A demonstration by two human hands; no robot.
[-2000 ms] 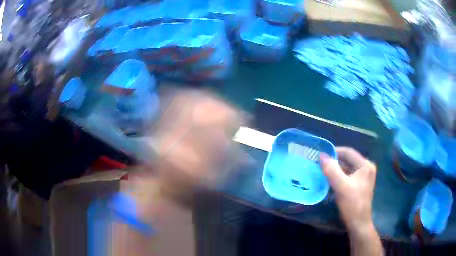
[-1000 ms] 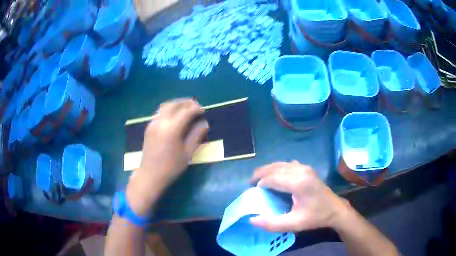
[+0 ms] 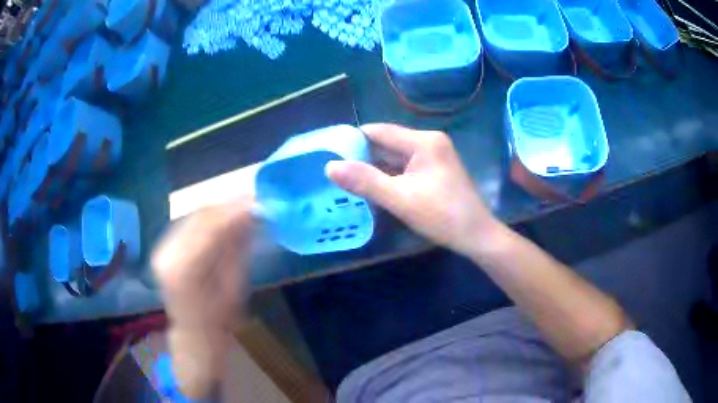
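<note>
A light-blue basket [image 3: 319, 201] is tilted above the table's front edge, its slotted side facing me. My right hand [image 3: 417, 177] grips its rim, thumb inside and fingers outside. My left hand [image 3: 206, 268] is blurred at the basket's left side, its fingertips close to the wall; whether it holds anything cannot be told. A black sheet [image 3: 260, 118] with pale edges lies behind the basket, partly covered by it. A pale card piece [image 3: 209, 193] shows on the sheet's near left part. No strap is visible on the held basket.
Small blue fasteners [image 3: 272, 20] are heaped at the back. Baskets with brown straps stand at the right [image 3: 557, 130], back right [image 3: 433, 47] and left [image 3: 110, 228]. A brown carton [image 3: 212, 366] is below the table's front edge.
The basket in my right hand has been raised and moved left, over the sheet's near edge. My left hand has moved from the sheet down to the basket's left side. The view has shifted.
</note>
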